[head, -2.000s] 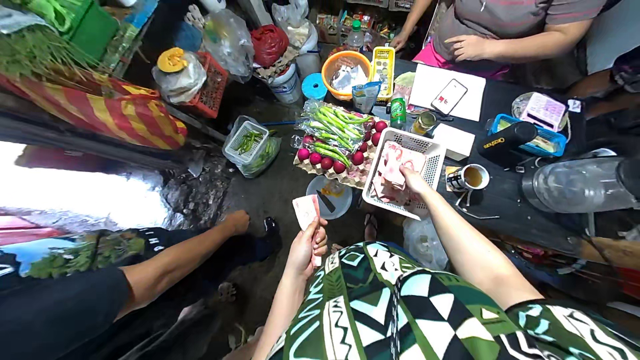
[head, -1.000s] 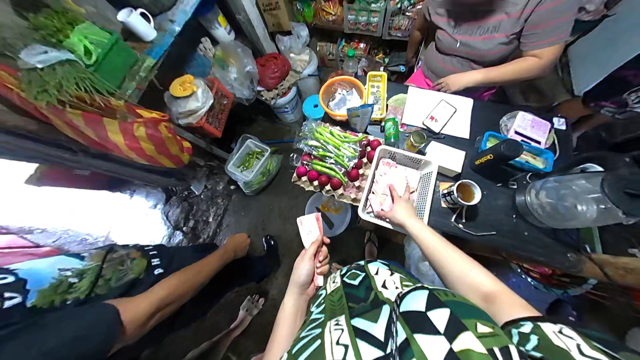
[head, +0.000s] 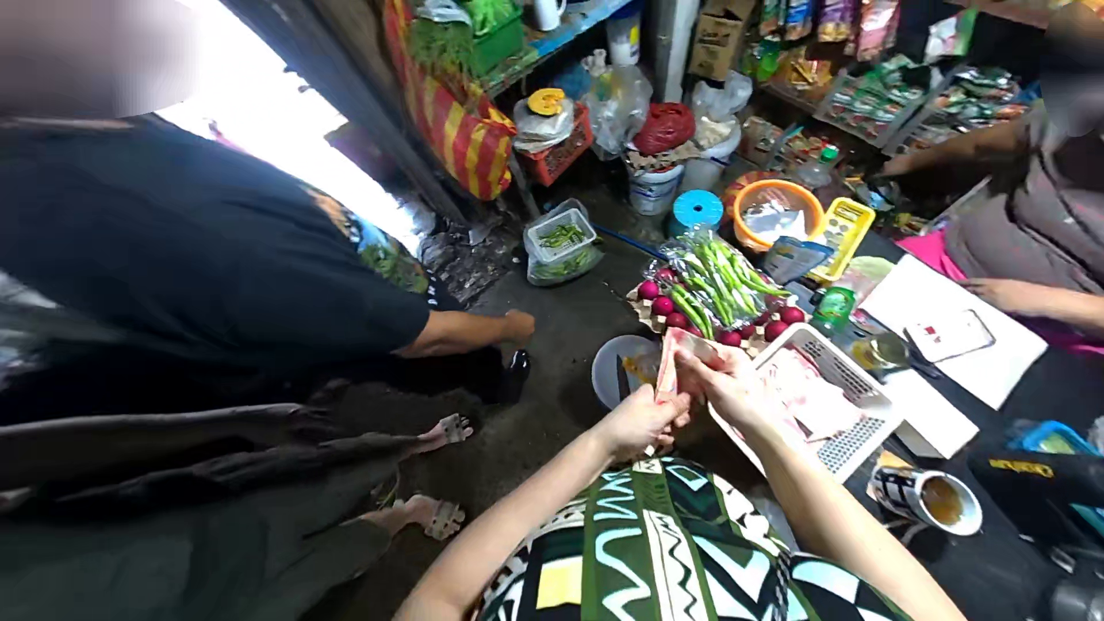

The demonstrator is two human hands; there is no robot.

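My left hand (head: 642, 417) grips folded pinkish paper that looks like banknotes (head: 671, 366), held upright in front of my body. Against the upper part of these notes is my right hand (head: 720, 379), its fingers closed on their top edge. Just right of my hands, a white plastic basket (head: 862, 392) holds more loose pinkish notes (head: 806, 392). Beyond them lie green long pods (head: 720, 276) in clear plastic and dark red round items (head: 774, 330) on a carton tray. A white bucket (head: 606, 371) stands below, partly hidden by the notes.
On the dark table at right are a mug with brown liquid (head: 944, 502), a phone (head: 949, 336) on white paper and a green can (head: 833, 309). One person sits beyond it; another stands close at left, arm (head: 466, 332) extended. A tub of green vegetables (head: 561, 237) sits on the floor.
My right hand has left the basket and come to the notes in my left hand. The view has swung left, showing more of the person there.
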